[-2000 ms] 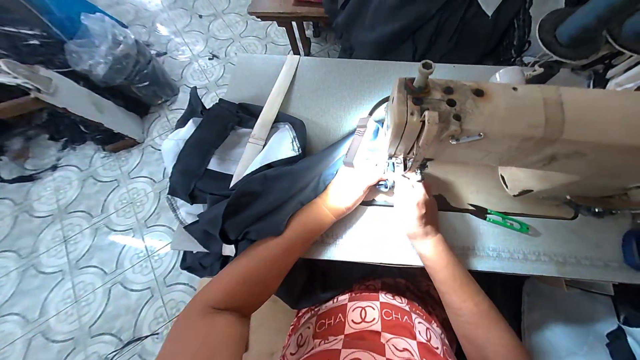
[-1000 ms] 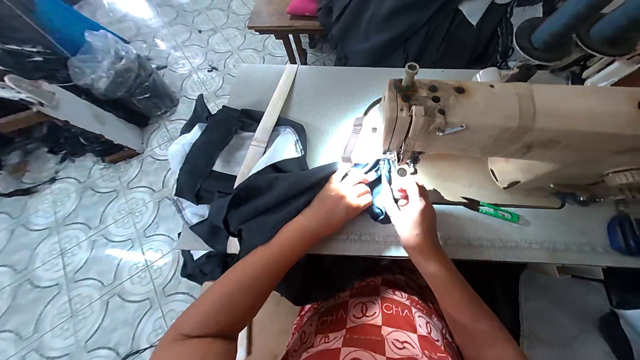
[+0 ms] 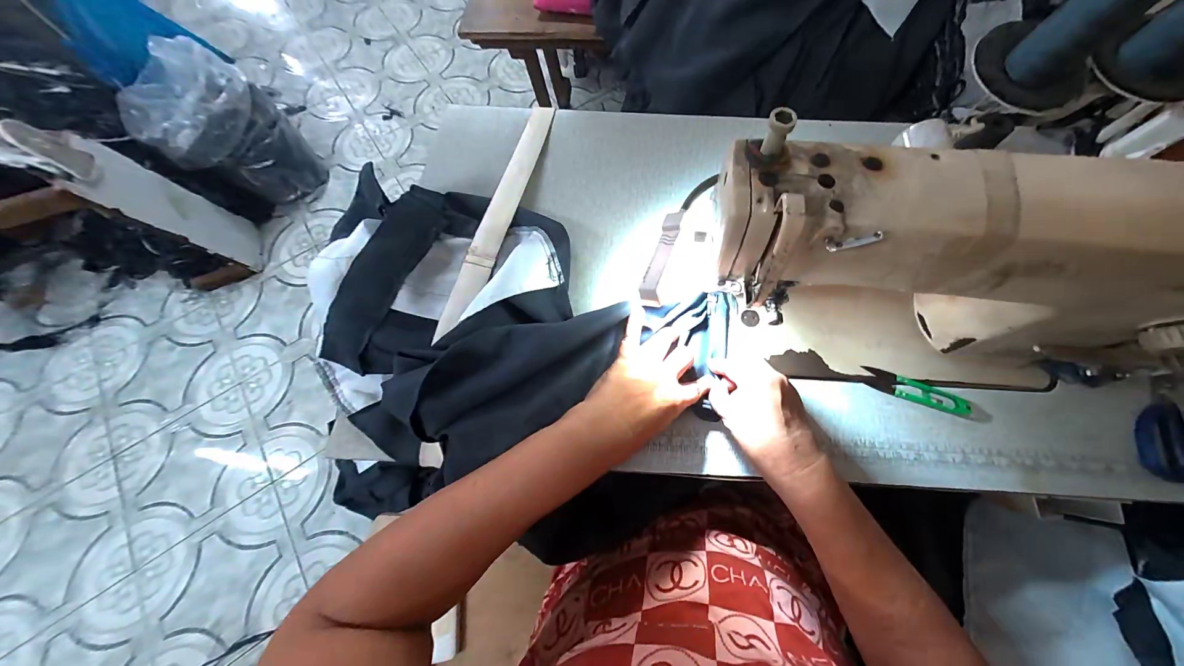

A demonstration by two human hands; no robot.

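A dark garment (image 3: 527, 370) runs from the left part of the sewing table to the needle area of a beige sewing machine (image 3: 888, 222). Spread over the cloth just left of the presser foot, my left hand (image 3: 652, 379) presses it down. My right hand (image 3: 763, 407) pinches the garment's edge between thumb and fingers, in front of the needle area, close to my left fingertips. Bright lamp light washes out the cloth there. White lining shows in the bunched part of the garment at left. A pale flat strip (image 3: 504, 208) lies across that part.
Green thread snips (image 3: 930, 396) lie right of my right hand. A dark blue object (image 3: 1161, 439) is at the table's right edge. Behind the table are a wooden stool (image 3: 518, 32) and dark cloth (image 3: 768, 55). A plastic-wrapped bundle (image 3: 222, 120) stands on the tiled floor.
Both hands were at the needle two seconds ago; they have drawn back from it toward my body. More of the cloth beside the presser foot now shows.
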